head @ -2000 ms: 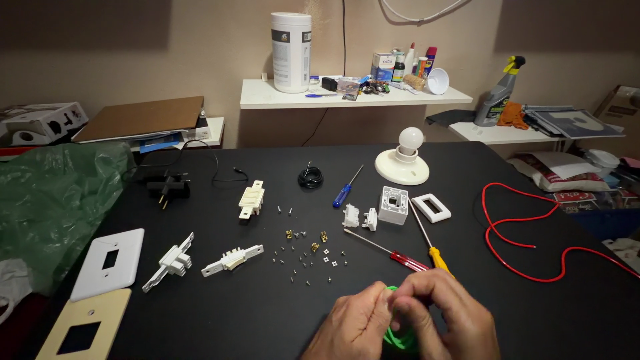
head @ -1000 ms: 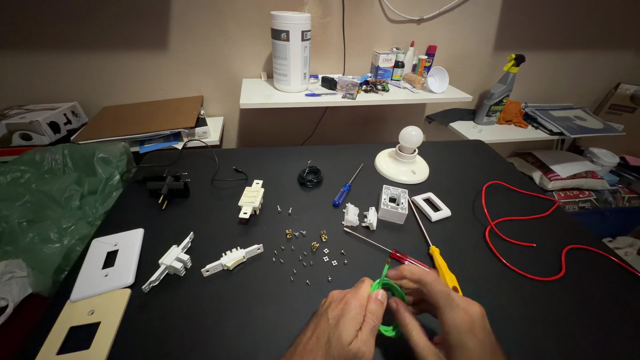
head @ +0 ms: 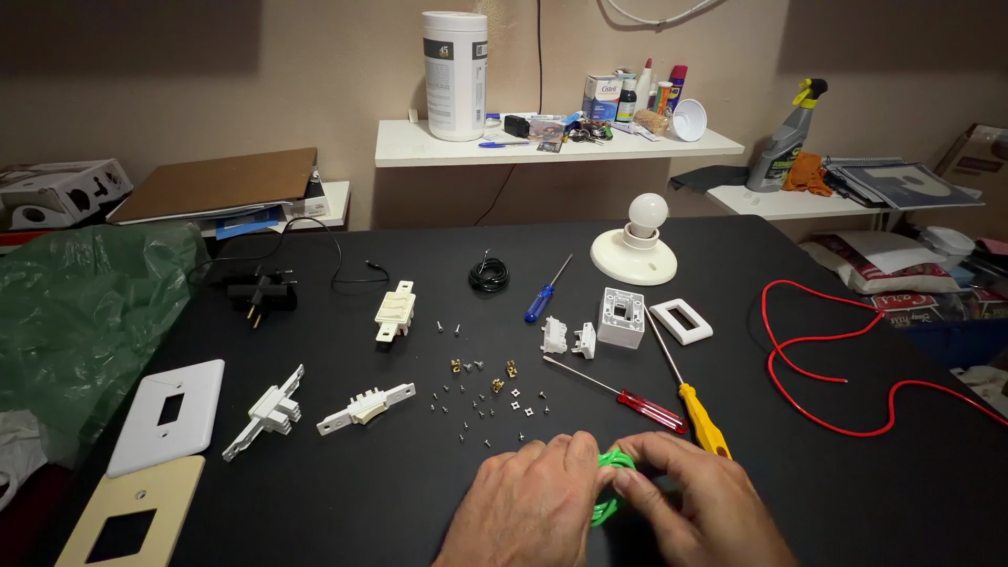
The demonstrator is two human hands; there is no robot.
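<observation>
My left hand [head: 524, 500] and my right hand [head: 693, 496] meet at the near edge of the black table, both gripping a small coil of green wire [head: 606, 512]; their fingers hide part of it. Just beyond them lie a red-handled screwdriver [head: 652, 411] and a yellow-handled screwdriver [head: 706, 421]. Small screws, brass terminals [head: 498, 385] and square nuts are scattered ahead of my left hand. Farther back are a blue-handled screwdriver [head: 540, 302], white switch modules [head: 554, 335], a white surface box [head: 622, 316] and a white frame [head: 682, 322]. Red wire [head: 846, 339] curves at the right.
A bulb [head: 648, 211] stands in a lampholder at the back, near coiled black wire [head: 489, 275]. Leftward lie switch and socket modules [head: 272, 411], a white cover plate [head: 169, 417], a cream plate [head: 169, 504] and black plug adapters [head: 261, 296]. A shelf [head: 559, 150] holds bottles.
My fingers have shifted around the green coil, and my right hand now grips its upper right side. The wire end that stood up a second ago no longer shows. The things on the table have not moved.
</observation>
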